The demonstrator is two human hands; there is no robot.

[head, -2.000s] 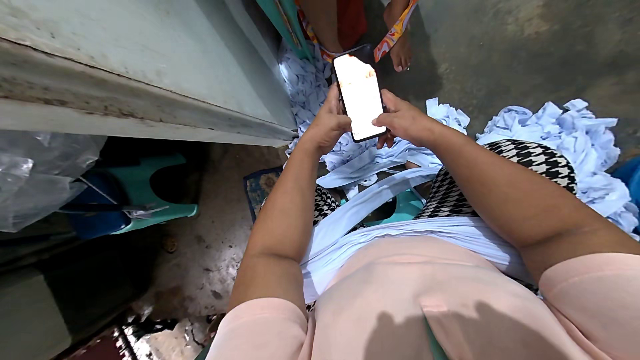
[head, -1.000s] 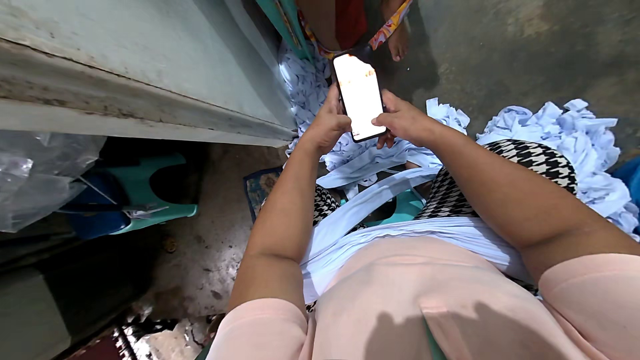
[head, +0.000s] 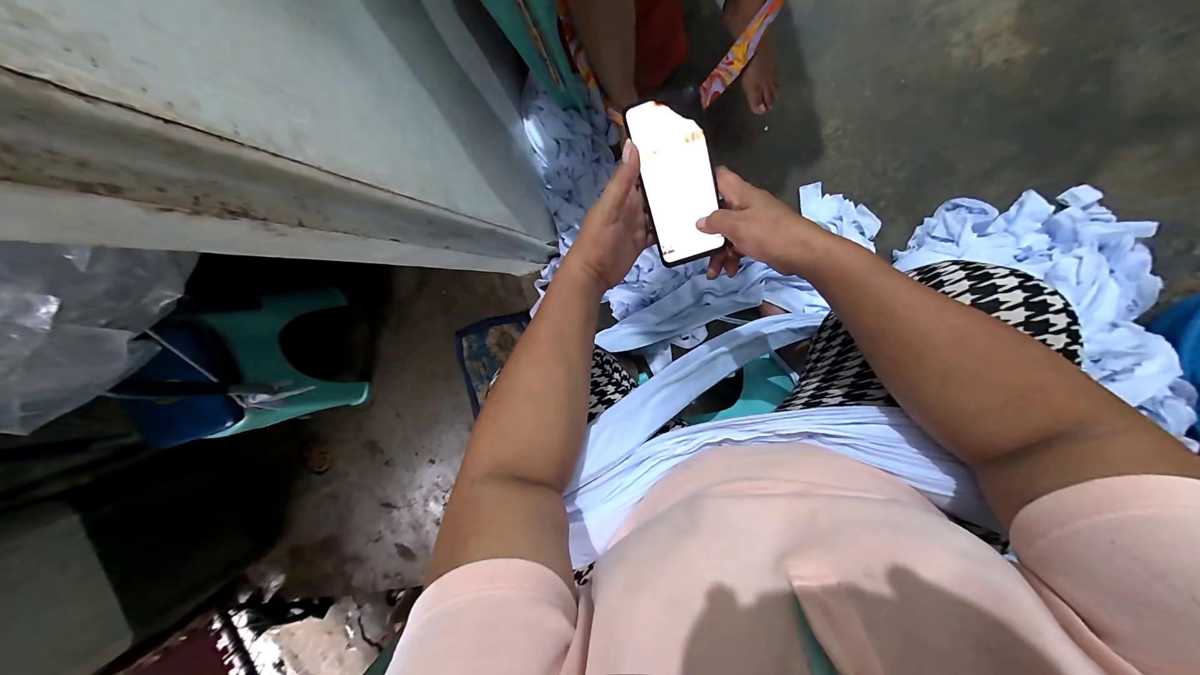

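A smartphone (head: pixel 673 183) with a glaring white screen is held upright between both hands above my lap. My left hand (head: pixel 614 220) grips its left edge, the thumb along the side. My right hand (head: pixel 755 225) holds the lower right edge, with the thumb over the lower part of the screen and fingers partly hidden behind. Light blue fabric strips (head: pixel 698 370) lie across my lap, over black-and-white houndstooth trousers (head: pixel 1003 300). Below the phone, more pale blue strips are heaped.
A big heap of light blue fabric (head: pixel 1050 253) lies at the right. A pale cabinet-like panel (head: pixel 281 103) fills the upper left. Beneath it are a green plastic stool (head: pixel 272 328) and clear plastic sheeting (head: pixel 66 319). Another person's bare foot (head: pixel 759 82) rests on the concrete floor ahead.
The patterned cloth strip by the other person's foot has shifted, and that foot shows differently. Both my hands and the phone stay in nearly the same place.
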